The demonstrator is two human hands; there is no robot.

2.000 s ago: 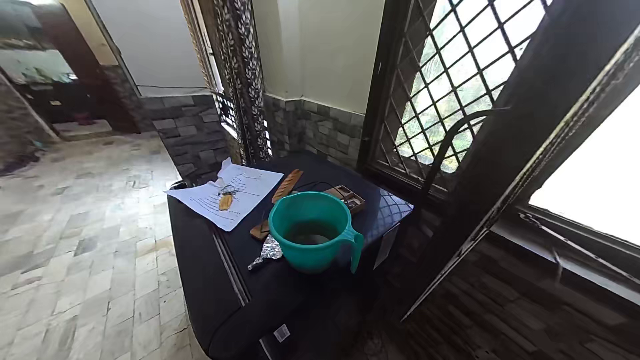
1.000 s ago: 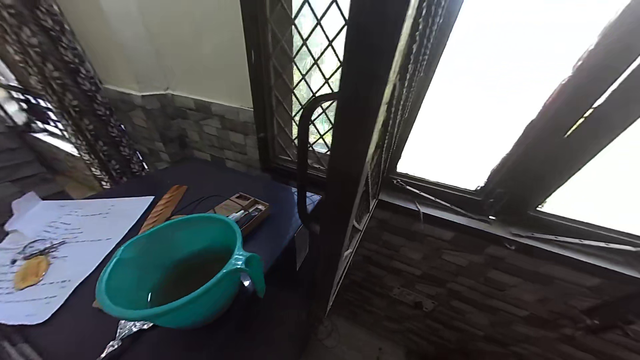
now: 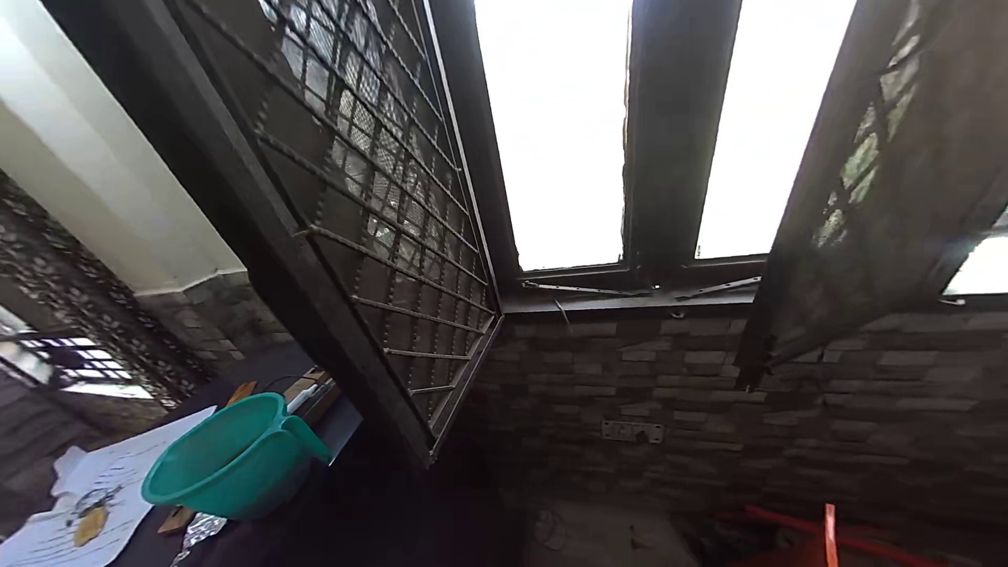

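Note:
Neither of my hands is in view. A teal plastic mug [image 3: 236,457] with a handle stands on a dark tabletop [image 3: 346,520] at the lower left. To its left lie sheets of paper [image 3: 118,488] with handwriting, and a yellowish tag [image 3: 90,526] with what looks like keys rests on them. Crumpled foil [image 3: 206,529] is beside the mug's base. Behind the mug are a brown strip-like object [image 3: 242,392] and a small box [image 3: 307,390] holding a white item, partly hidden.
An open window shutter with a metal grille [image 3: 394,236] stands over the table's right side. Bright window panes [image 3: 559,142] rise above a stone-tiled wall [image 3: 693,394] with a switch plate [image 3: 632,431]. Another open shutter [image 3: 882,197] is at the right, and red-orange objects [image 3: 831,535] lie low at the right.
The view has swung far to the right, so the mug now appears at the lower left, and the second shutter and the red-orange objects have come into view.

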